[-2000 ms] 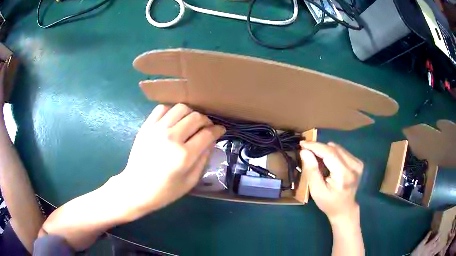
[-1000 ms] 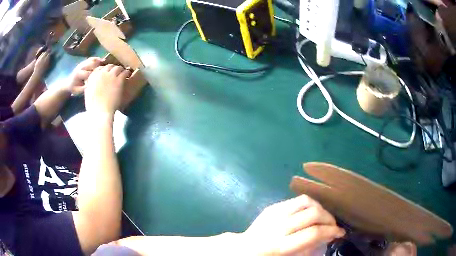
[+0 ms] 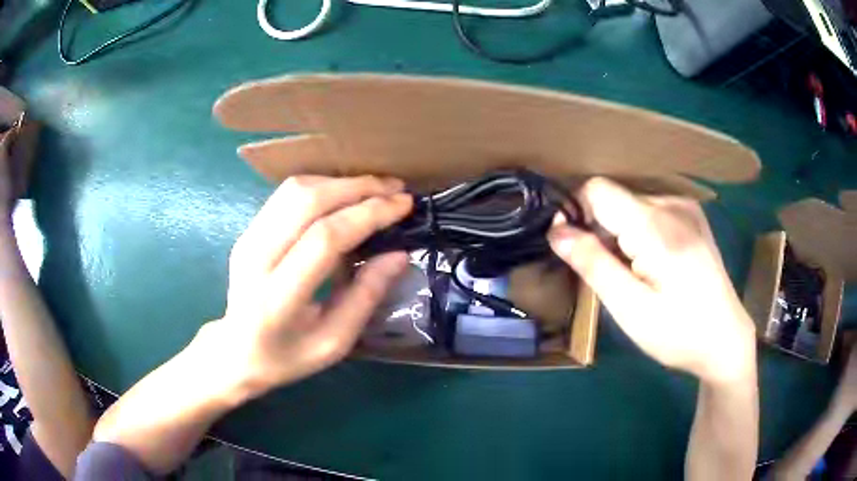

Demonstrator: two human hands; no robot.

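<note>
A coiled black cable bundle [image 3: 479, 214] with a tie around it lies across the top of the open brown mailer box [image 3: 584, 329]. My left hand [image 3: 315, 268] holds its left end, fingertips on the coil. My right hand [image 3: 648, 272] pinches its right end between thumb and fingers. The lid [image 3: 470, 122] stands open behind. In the box, a grey-blue power adapter [image 3: 495, 336] is at the front right and an item in a clear plastic bag [image 3: 399, 305] is at the left. A small black cable tip [image 3: 507, 306] lies above the adapter.
Another open box with dark contents [image 3: 802, 291] is at the right, a person's arm below it. Another person's arm [image 3: 38, 319] is at the left edge. A white cord [image 3: 296, 28], black cords and grey-black equipment [image 3: 724, 38] lie at the back.
The view swung left, then back over the box. Compared with two seconds ago, the coil is raised and bunched higher against the lid, and my right hand grips further up and inward.
</note>
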